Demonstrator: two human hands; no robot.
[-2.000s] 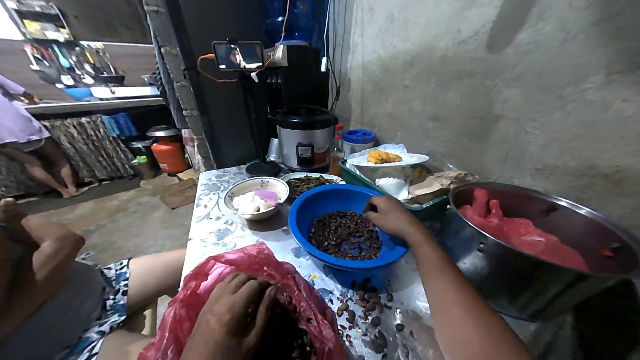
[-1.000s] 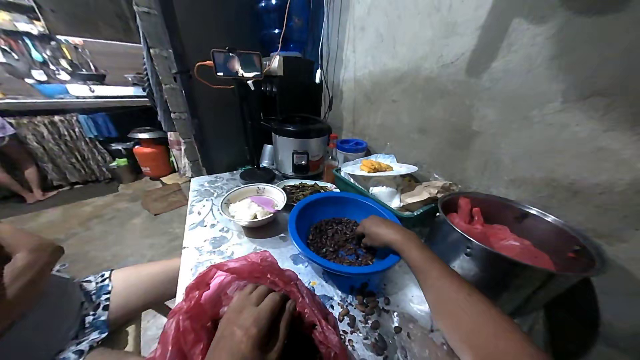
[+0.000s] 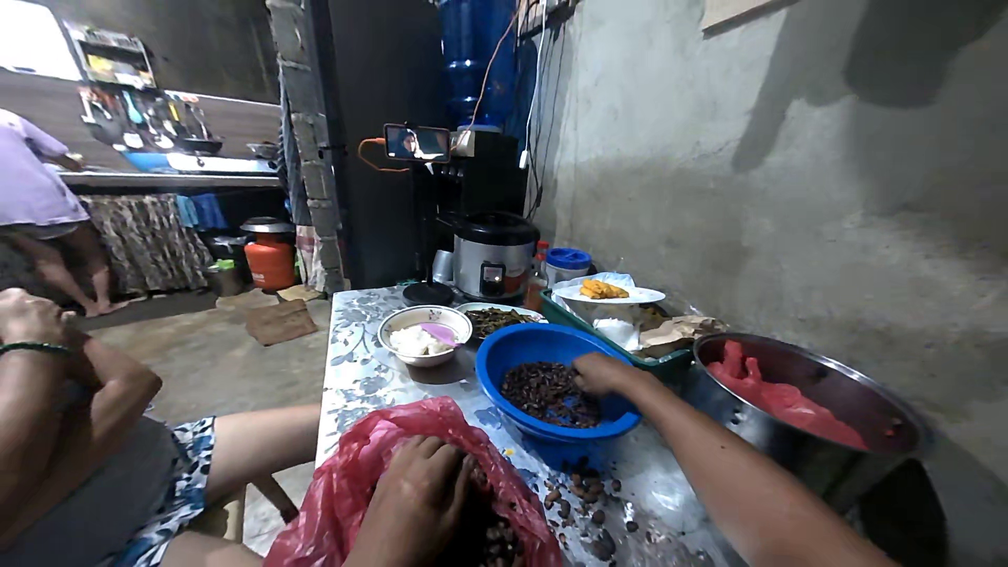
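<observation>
My left hand [image 3: 421, 488] rests in the mouth of a red plastic bag [image 3: 354, 465] of dark brown beans or nuts [image 3: 500, 543]; its fingers are bent, and whether they grip any is hidden. My right hand [image 3: 602, 374] reaches over the right side of a blue plastic basin [image 3: 500, 346], fingertips down at the dark pieces [image 3: 543, 390] inside. What those fingertips hold cannot be seen. Between bag and basin, on the patterned tablecloth, lie loose nuts and bits of shell [image 3: 583, 492].
Behind the basin stand a bowl of rice [image 3: 425, 358], a plate of greens [image 3: 496, 321], a rice cooker [image 3: 494, 256] and a green tray [image 3: 669, 366] with food. A large metal pot [image 3: 787, 441] is at right. A seated person [image 3: 87, 441] is at left; another person [image 3: 39, 173] stands farther back.
My right hand has stayed at the basin and my left hand in the bag, with only small shifts. The standing person shows more fully than one second ago, as the view has turned.
</observation>
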